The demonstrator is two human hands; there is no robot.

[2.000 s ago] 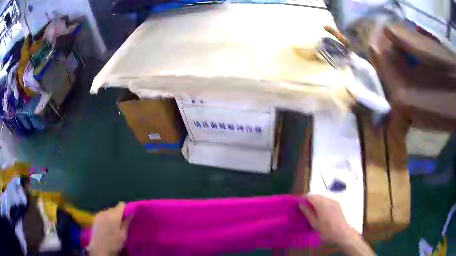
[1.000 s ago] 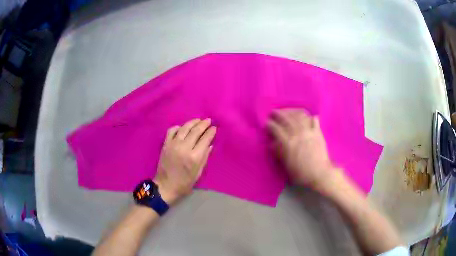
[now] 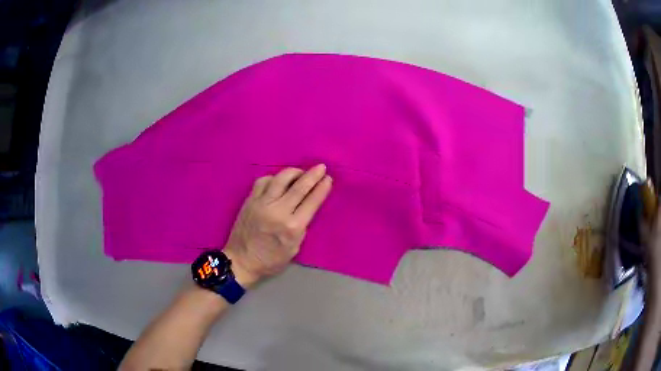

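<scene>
A magenta front panel [image 3: 348, 130] lies spread flat on the pale padded ironing table [image 3: 406, 326]. Its long curved edge faces away from me. A thin seam line crosses its middle, and folds show right of centre. My left hand [image 3: 275, 221], with a dark watch on the wrist, rests palm down on the panel's lower middle, fingers extended and holding nothing. My right hand cannot be made out. A steam iron [image 3: 628, 228] stands at the right edge of the table, partly cut off by the picture's rim.
A brown stain [image 3: 587, 251] marks the table cover left of the iron. Blurred brownish shapes run along the far right rim. Dark floor and blurred items lie beyond the left edge, with blue cloth [image 3: 36, 344] at the lower left.
The panel, bunched between both hands two seconds ago, now lies spread on the table. My right hand has left the panel since one second ago; my left hand stays on it.
</scene>
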